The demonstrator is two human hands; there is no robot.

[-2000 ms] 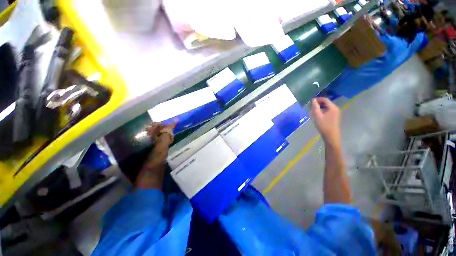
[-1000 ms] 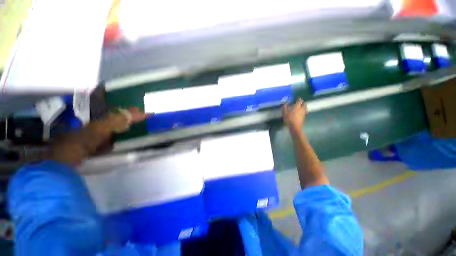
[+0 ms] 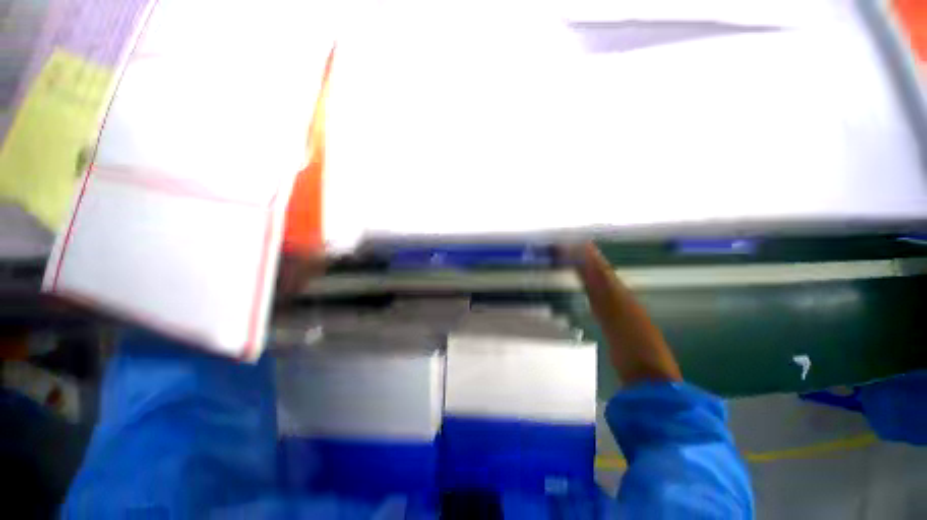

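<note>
A row of blue-and-white cartons (image 3: 468, 255) lies on the green conveyor, mostly hidden under the white shelf; only blue lower parts show. My right hand (image 3: 581, 256) is at the row's right end, blurred and partly under the shelf edge, so its grip cannot be told. My left hand (image 3: 300, 272) is at the row's left end, blurred and mostly hidden by a hanging paper sheet. Nearer me, stacks of cartons (image 3: 520, 381) stand side by side against my front, white half away from me and blue half toward me.
White paper (image 3: 630, 132) covers the shelf above the conveyor. A red-lined sheet (image 3: 173, 234) overhangs the shelf edge at left, beside a yellow note (image 3: 56, 142). Another carton (image 3: 717, 246) lies farther right on the belt. A blue sleeve (image 3: 894, 406) shows at the right edge.
The view has moved closer over the shelf, which now hides most of the belt. The cartons in the row, spaced apart earlier, came together between my hands.
</note>
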